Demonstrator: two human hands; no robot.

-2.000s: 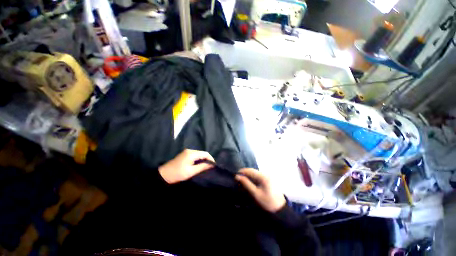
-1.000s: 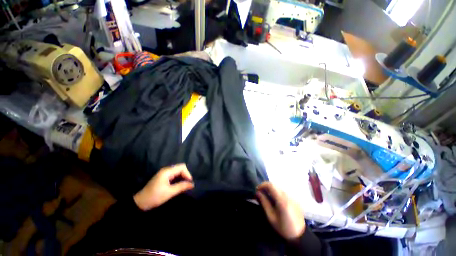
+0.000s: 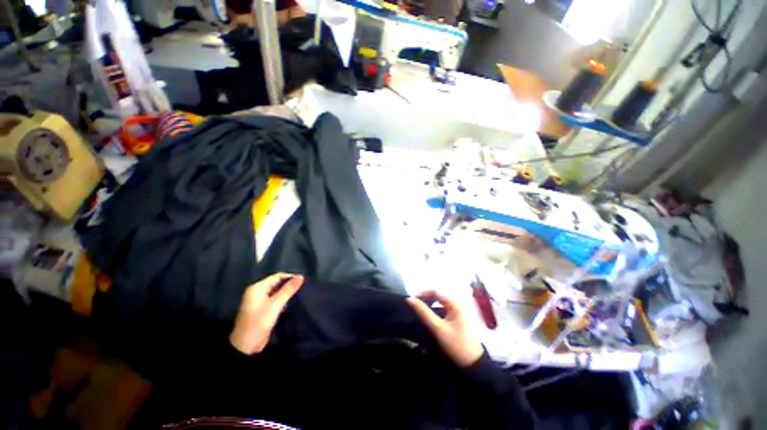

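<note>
A large dark grey-black garment [image 3: 202, 193] lies heaped left of the sewing machine, its near edge at my body. My left hand [image 3: 262, 312] pinches the near part of the dark cloth at its left side. My right hand [image 3: 447, 326] pinches the same part at its right side. A darker section of cloth [image 3: 349, 315] is spread between the two hands. The white lockstitch machine [image 3: 538, 214] with a blue lower band stands to the right, away from both hands.
A slim red tool [image 3: 483, 303] lies under the machine arm. A parts tray [image 3: 643, 319] and pale strips are at the table's right edge. A cream machine [image 3: 52, 164] stands at far left, near orange-red handles [image 3: 134, 136]. Dark thread cones [image 3: 582, 86] stand at upper right.
From one second ago, my left hand has gone from loosely curled at the cloth's edge to holding it, and the darker section is now raised and spread between my hands. The view has shifted.
</note>
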